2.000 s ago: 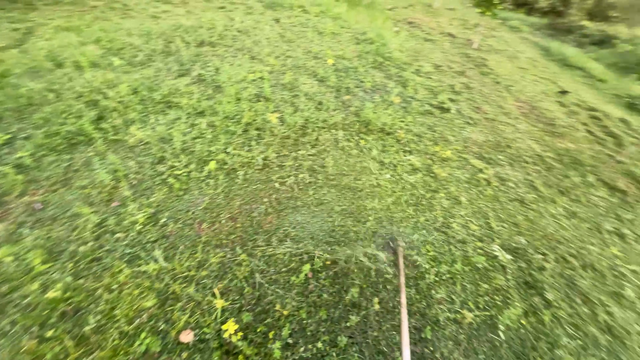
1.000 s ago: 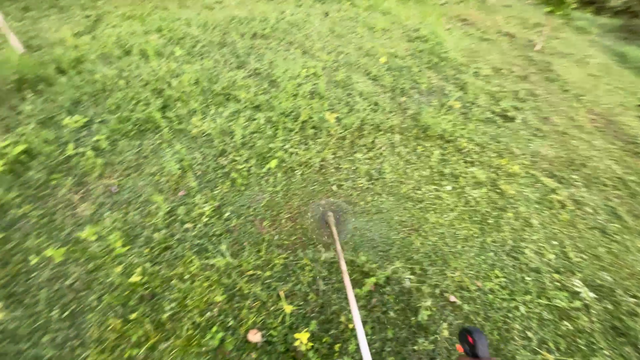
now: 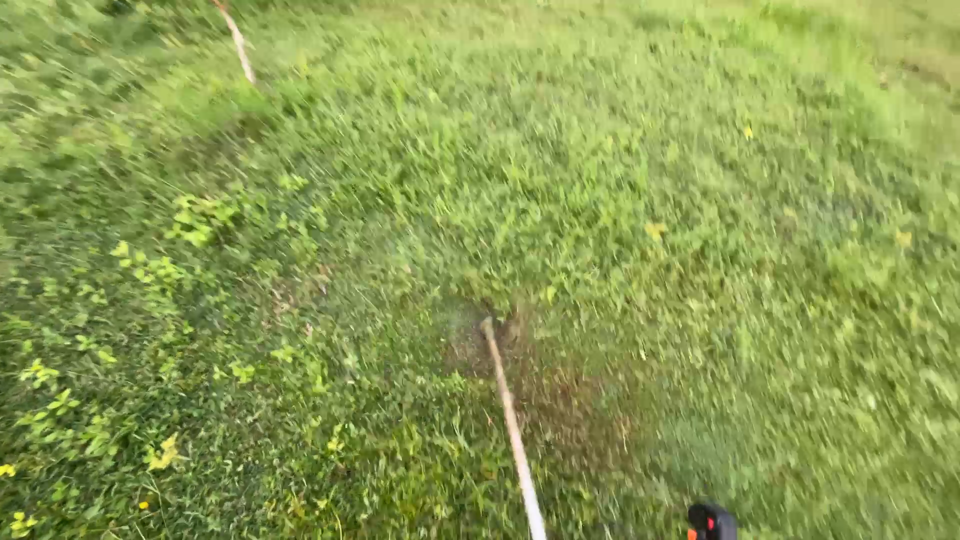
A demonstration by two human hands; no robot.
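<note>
A long pale shaft (image 3: 514,435), seemingly that of a string trimmer, runs up from the bottom edge, right of centre. Its dark, blurred head (image 3: 487,326) is at the grass, beside a patch of brownish ground. Low at the right, a black grip with red and orange parts (image 3: 711,520) pokes into view. Neither my left hand nor my right hand can be seen, so how they hold the tool is hidden.
Grass (image 3: 525,187) and low leafy weeds (image 3: 199,217) cover the ground. A thin pale stake or trunk (image 3: 238,45) stands at the upper left. Small yellow leaves or flowers (image 3: 163,453) dot the lower left.
The view has swung left, bringing more of the pale stake into sight. Over the two seconds the trimmer's head has swept left across the grass. The black grip came into view after the first frame.
</note>
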